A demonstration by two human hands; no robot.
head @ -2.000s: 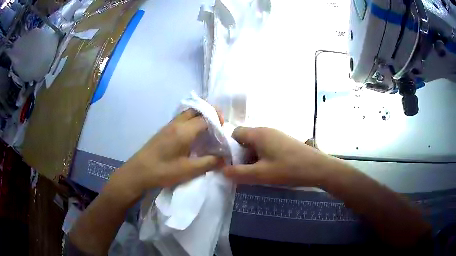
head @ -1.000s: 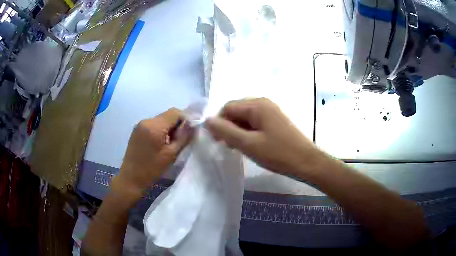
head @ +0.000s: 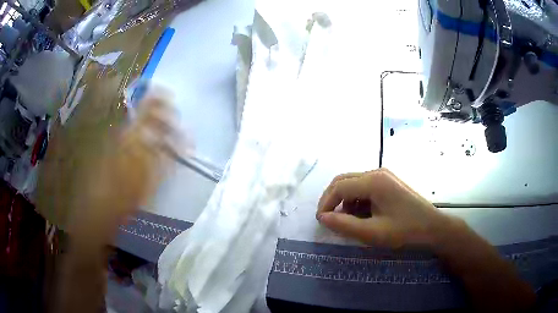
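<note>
Long white fabric strips [head: 245, 183] lie in a layered bundle over the table's front edge, their lower ends hanging down. My left hand [head: 153, 131] is strongly blurred, left of the bundle. A thin dark metal tool [head: 199, 167], perhaps snips, sticks out from it toward the strips; the grip is unclear in the blur. My right hand [head: 361, 205] rests right of the bundle at the table's front, fingers curled and thumb against the index finger, with nothing visible in it. Small thread bits lie between this hand and the strips.
The white machine head [head: 456, 58] with a blue stripe stands at upper right, its dark tension dial [head: 494, 136] low on the front. A printed ruler [head: 361, 271] runs along the front edge. Cardboard [head: 73, 159] lies at the left, with cloth piles beyond it.
My hands have parted from the fabric. My left hand has moved up and left, my right hand right and down. The strips now lie released, spread over the edge.
</note>
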